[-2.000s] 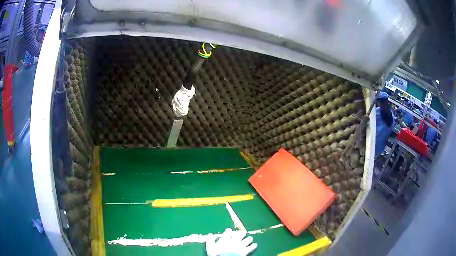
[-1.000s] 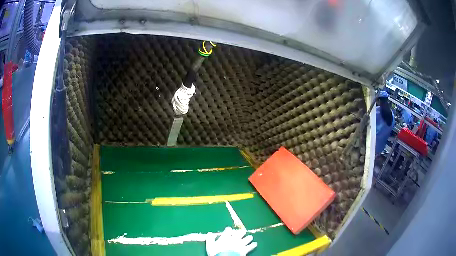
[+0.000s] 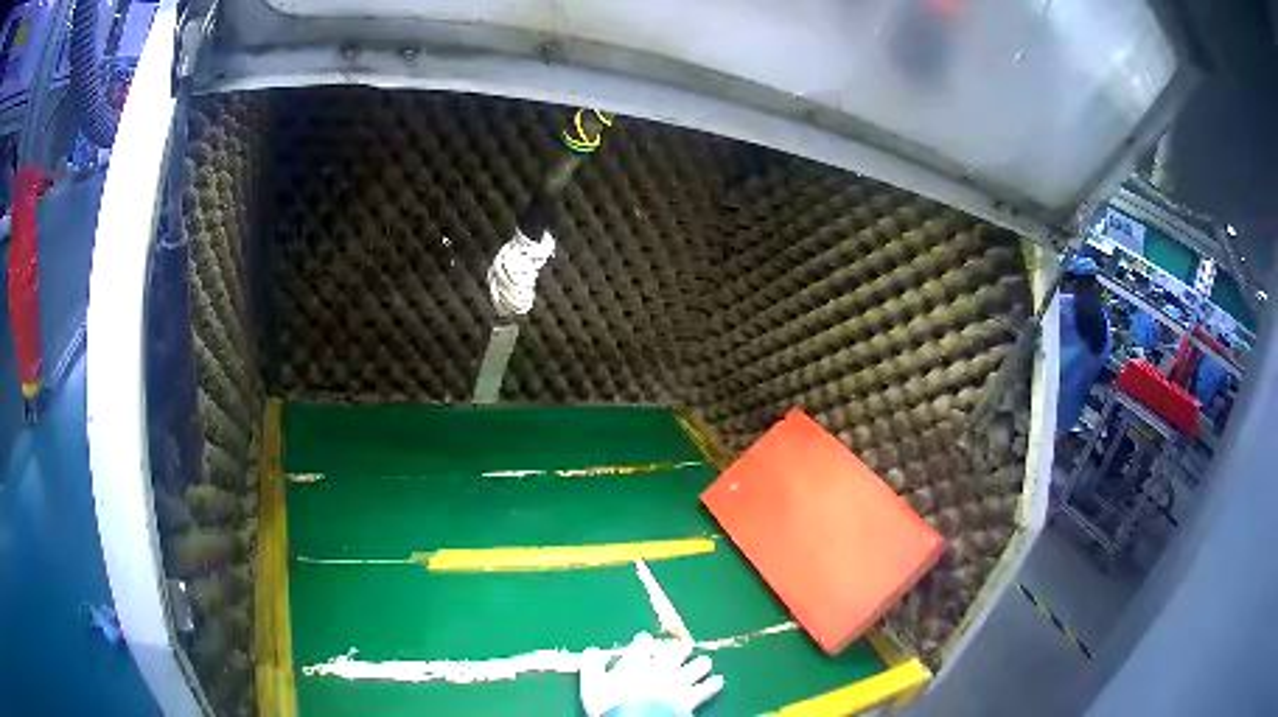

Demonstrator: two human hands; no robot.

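Note:
My right hand (image 3: pixel 652 678), in a white glove with a pale blue sleeve end, lies at the bottom edge of the view, partly cut off. It is palm down on the green mat (image 3: pixel 421 612), fingers spread, with nothing seen in it. My left hand is not in view. The mat has worn white lines and yellow tape. A flat red-orange block (image 3: pixel 827 532) lies tilted at the mat's right side, near the foam wall and apart from my hand.
Dark egg-crate foam (image 3: pixel 617 280) lines the open box. A white-wrapped arm (image 3: pixel 519 273) hangs inside at the back. The pale lid (image 3: pixel 841 84) is overhead. A red post (image 3: pixel 25 280) stands left. A person in blue (image 3: pixel 1079 343) and red bins (image 3: pixel 1159 397) are at the right.
The whole view has shifted very slightly. My right hand and the red-orange block have stayed in place on the mat.

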